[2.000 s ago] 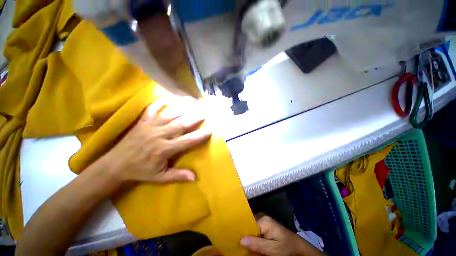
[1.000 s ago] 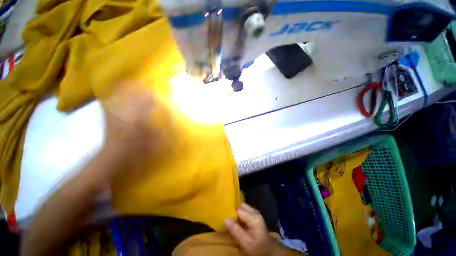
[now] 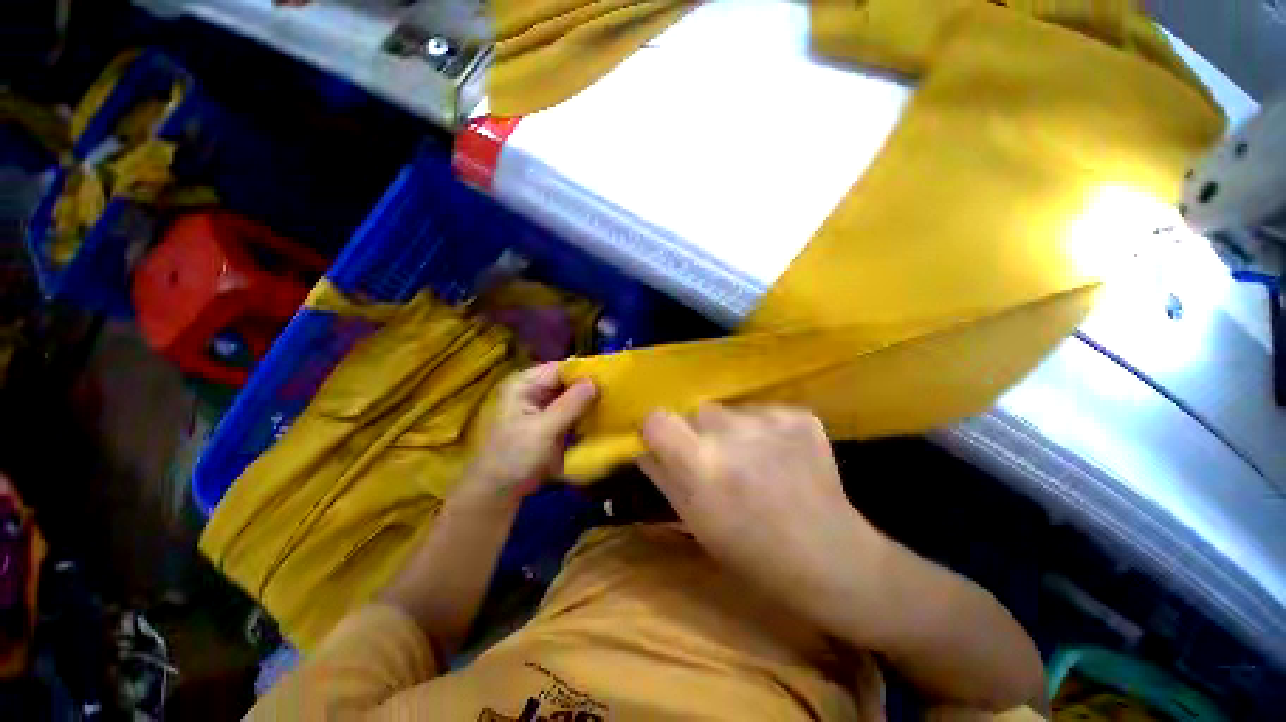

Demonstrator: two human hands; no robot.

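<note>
A mustard-yellow fabric panel [image 3: 903,360] runs from the bright lamp area on the table down over the front edge toward the wearer's lap. My left hand [image 3: 533,423] pinches the panel's near end between thumb and fingers. My right hand [image 3: 748,473] grips the same panel just to the right, slightly blurred. The panel lies folded lengthwise between the hands and the table. Part of the white sewing machine head [image 3: 1241,176] shows at the right edge; the needle cannot be made out in the glare.
A blue plastic crate [image 3: 226,444] heaped with yellow pieces stands below the table at left. A red stool-like object [image 3: 212,296] and another blue crate [image 3: 92,233] lie farther left. The table's ribbed edge [image 3: 635,254] crosses diagonally. A green basket [image 3: 1128,677] shows at lower right.
The view has swung left and down. The left hand has gone from flat on the fabric to pinching its end. Both hands are now close together off the table, and the panel's end has come with them.
</note>
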